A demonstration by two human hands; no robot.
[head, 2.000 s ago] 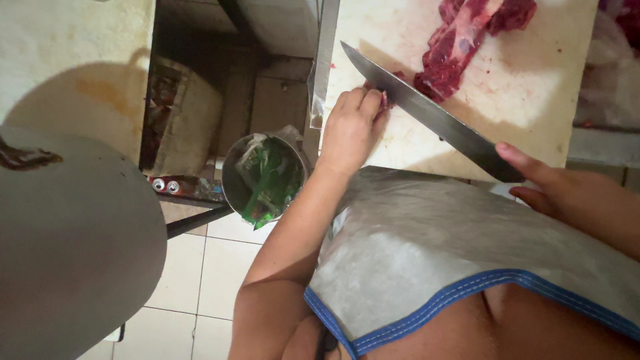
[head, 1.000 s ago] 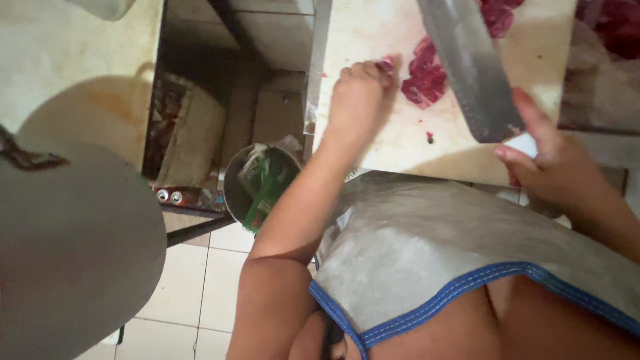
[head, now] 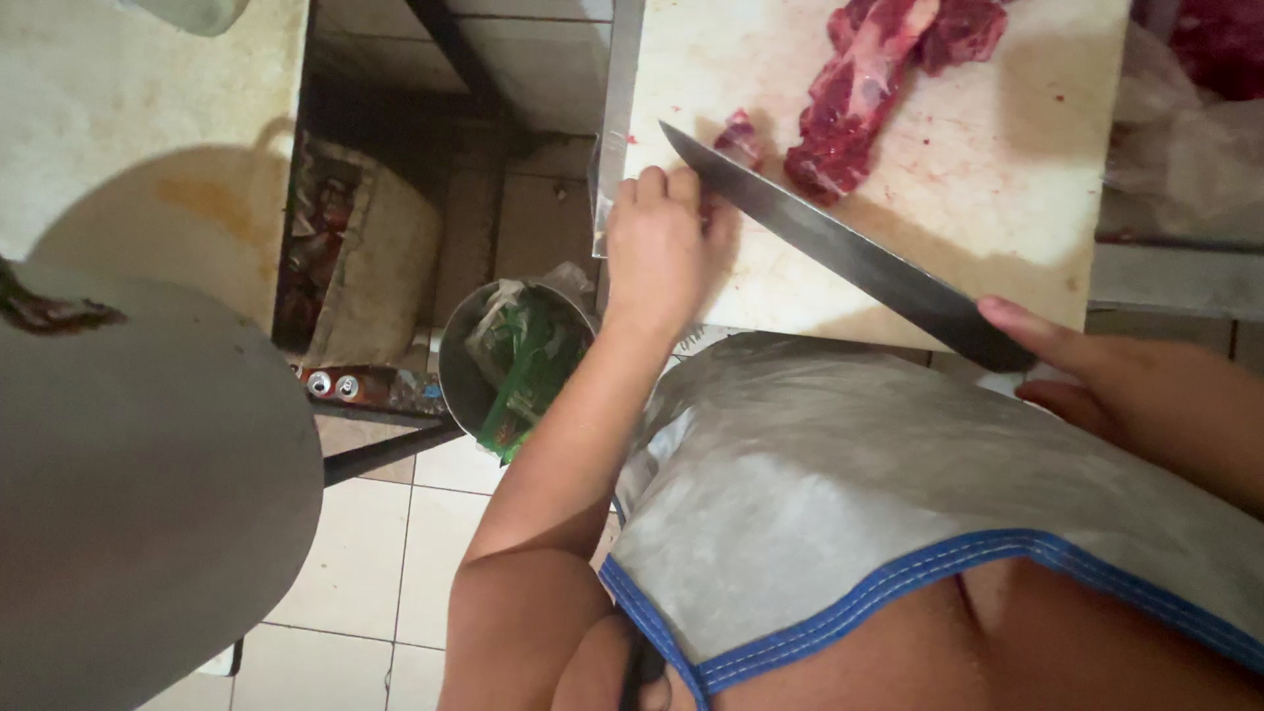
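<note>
My right hand point(head: 1086, 380) grips a large kitchen knife point(head: 839, 252) by its handle. The blade slants up and left over a white cutting board point(head: 1027, 207), its tip just beyond the fingers of my left hand point(head: 667, 242). That left hand rests on the board's left part with bent fingers, beside the blade; whether it holds a bit of meat beneath them is hidden. A small piece of raw meat point(head: 739, 140) lies just past the blade. To its right a long strip of raw red meat point(head: 849, 109) reaches toward the board's far edge.
At the left stand a large metal pot point(head: 158, 474) and a stained light tabletop point(head: 188, 109). Below, between the tables, are a bin with green plastic point(head: 528, 365), a worn container point(head: 385, 257) and drink cans point(head: 348, 386). Plastic with red meat point(head: 1215, 49) lies at the right.
The knife, raised above the board's right part one second ago, is now low and slanted beside my left hand. The long meat strip, largely behind the blade then, shows again.
</note>
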